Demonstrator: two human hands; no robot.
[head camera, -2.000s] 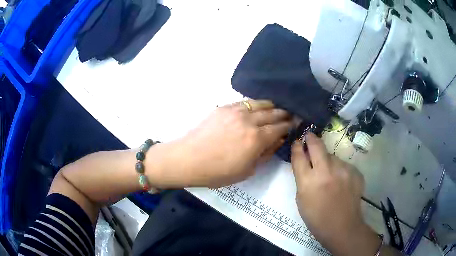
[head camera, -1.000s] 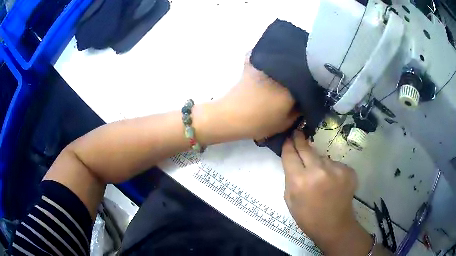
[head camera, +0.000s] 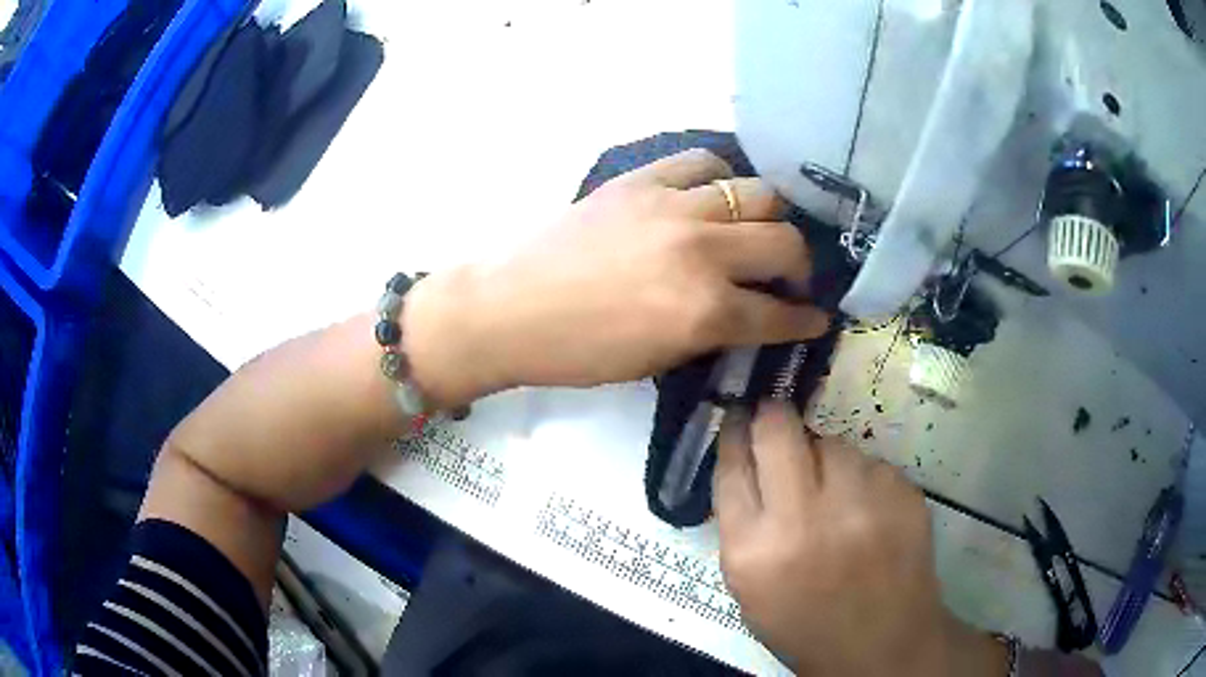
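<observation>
A black part-sewn pouch (head camera: 677, 430) lies on the white table under the sewing machine head, with a pale zipper line (head camera: 790, 370) along its right part. My left hand (head camera: 648, 284) lies over the pouch, fingertips pressing it close to the presser foot. My right hand (head camera: 827, 529) pinches the pouch's near edge just below the zipper line. The needle area (head camera: 857, 251) is partly covered by the machine head. The far part of the black fabric shows behind my left hand.
The white machine head (head camera: 952, 146) fills the upper right. Cut black panels (head camera: 271, 113) lie at the upper left beside blue bins (head camera: 80, 199). Thread snips (head camera: 1061, 571) and a blue-purple handled tool (head camera: 1140, 569) lie lower right. A printed ruler scale (head camera: 635, 556) runs along the near edge.
My left hand has come out from under the fabric and now lies on top. The fabric has turned, with more of the pouch and zipper line showing toward me.
</observation>
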